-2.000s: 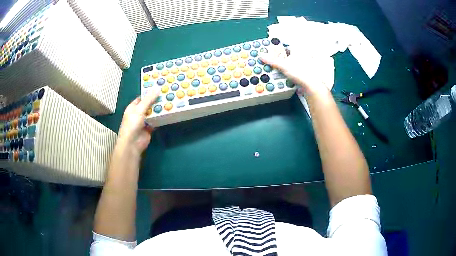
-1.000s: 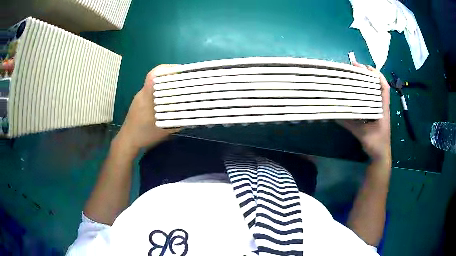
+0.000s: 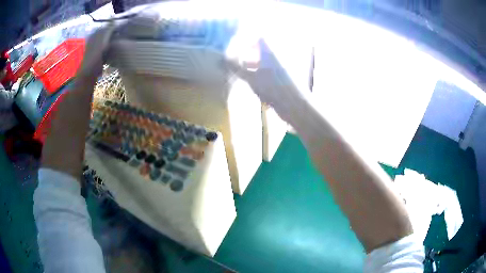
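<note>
Both hands hold a short stack of cream keyboard panels [image 3: 168, 59] at the upper left, above or against the tall stacks; it is blurred. My left hand [image 3: 106, 40] is at its left end, blurred. My right hand [image 3: 261, 66] is at its right end, partly washed out by glare. Whether the held stack touches the stack behind it I cannot tell. A tall stack of keyboard panels [image 3: 216, 197] with multicoloured round keys on top stands in front, below the held stack.
More tall cream stacks [image 3: 242, 144] stand behind, on the green bench [image 3: 288, 213]. White cloth pieces [image 3: 434, 197] and part of the side cutters [image 3: 434, 256] lie at the right. Orange-red baskets [image 3: 59, 64], pale cords [image 3: 109, 88] and another person's sleeve are at the left.
The view has turned left and up. The held stack has moved from in front of my body up to the tall stacks at the left, with both arms stretched out.
</note>
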